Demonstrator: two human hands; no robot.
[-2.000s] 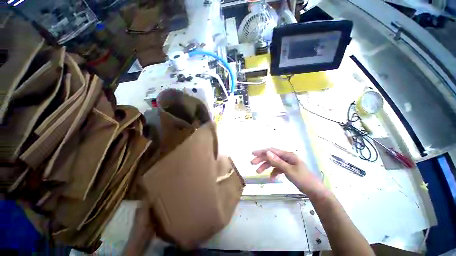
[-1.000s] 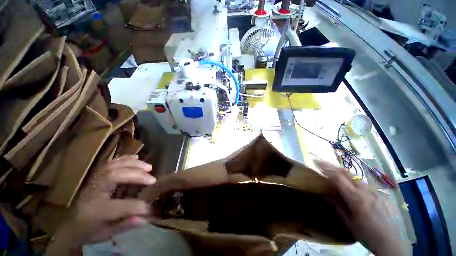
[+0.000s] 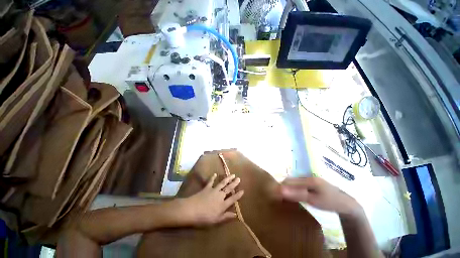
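The brown workpiece (image 3: 272, 216) lies spread at the front edge of the white machine table, below the sewing head. A narrow lighter tan binding strip (image 3: 244, 221) runs down its middle. My left hand (image 3: 214, 201) lies flat on the workpiece with fingers spread, its fingertips at the strip. My right hand (image 3: 320, 195) is blurred, over the right side of the workpiece; whether it touches the cloth is unclear. The sewing machine head (image 3: 182, 88), with blue label and red switch, stands beyond the workpiece.
A tall stack of brown workpieces (image 3: 60, 121) stands at the left. A control screen (image 3: 323, 43) is at the back right. On the right lie dark slim snips or tweezers (image 3: 339, 168), a red-handled screwdriver (image 3: 387, 165), black cable (image 3: 353, 146) and a tape roll (image 3: 368, 108).
The workpiece was swung in from the left, held open between both hands, and now lies flat with its strip upward. My left hand has moved right onto it.
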